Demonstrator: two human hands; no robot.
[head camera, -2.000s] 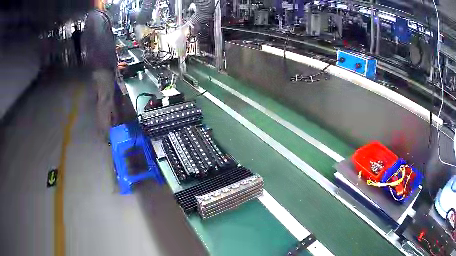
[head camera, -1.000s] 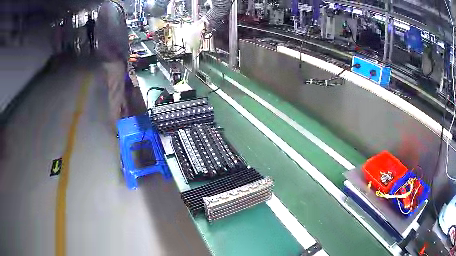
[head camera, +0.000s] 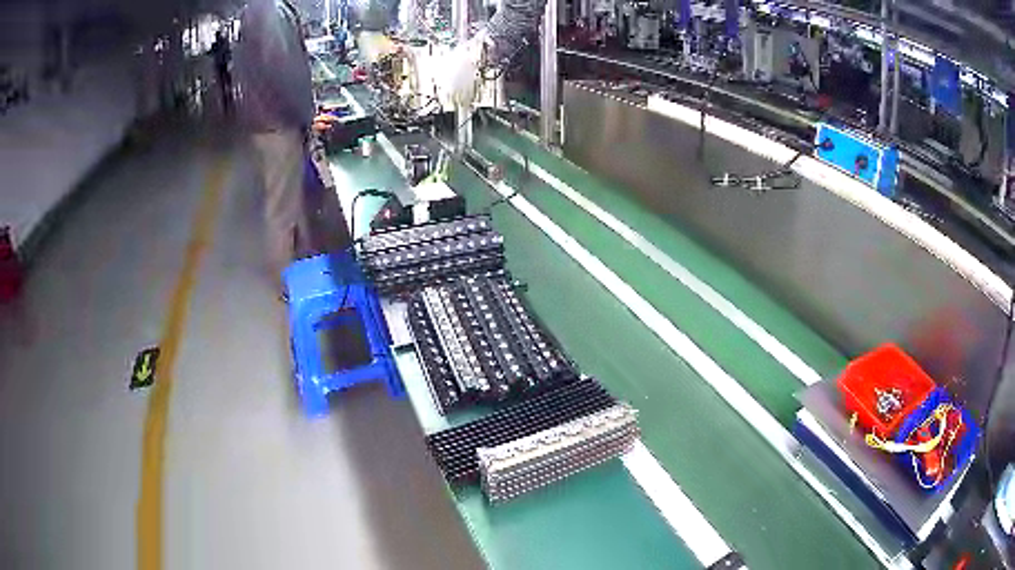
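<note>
Neither of my hands is in view. Black strips with rows of pale dots, like LED light bars (head camera: 484, 334), lie side by side on the green bench (head camera: 568, 523) in front of me. A further group of dotted bars (head camera: 434, 251) lies across behind them. At the near end is a dark ridged stack (head camera: 512, 429) with a pale, ridged front block (head camera: 560, 454) against it.
A blue plastic stool (head camera: 334, 334) stands left of the bench. A red bin (head camera: 887, 390) and a blue bin (head camera: 940, 440) with yellow and red wires sit on a grey board (head camera: 824, 406) at right. A person (head camera: 278, 123) stands at the far left; a blue box (head camera: 857, 158) is behind.
The whole scene has shifted to the right in the picture as my view turned left. The bars, stool and bins keep their places relative to each other.
</note>
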